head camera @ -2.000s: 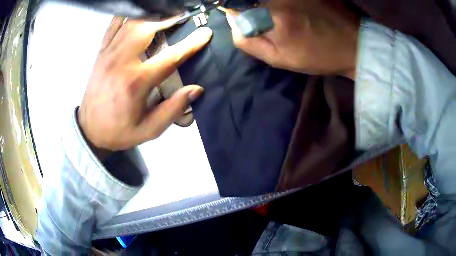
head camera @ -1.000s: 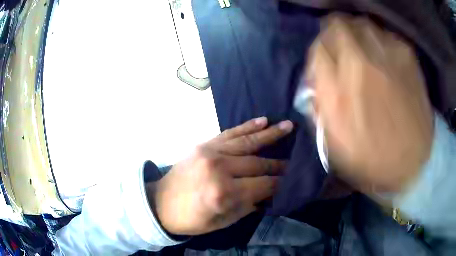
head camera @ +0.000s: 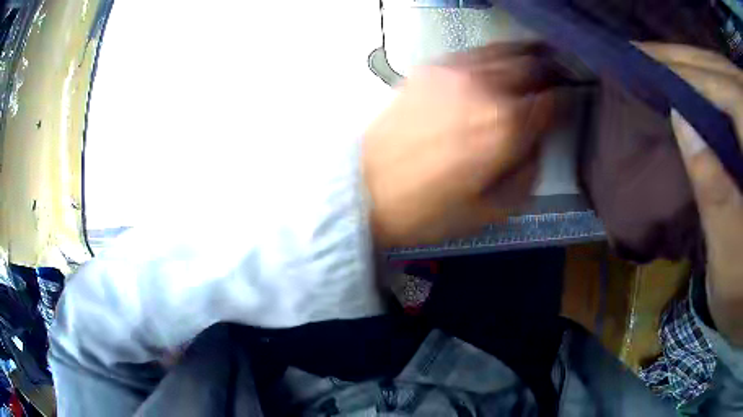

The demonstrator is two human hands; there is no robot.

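Observation:
The navy band runs as a narrow dark strip from the top centre down to the right edge. The brown fabric hangs bunched below it at the right. My right hand holds the band at the right edge, fingers on both sides of it; part of the hand is cut off. My left hand is badly blurred over the table's near part, with dark cloth at its fingertips; whether it grips the cloth cannot be told.
The white table has a worn yellowish outer edge at left. An edge ruler runs along its near side. A grey-beige patch marks the plate corner. Plaid fabric lies at lower right.
The navy band and brown fabric have moved off the table's middle to the upper right. My right hand has moved right with them; my left hand has moved up and right.

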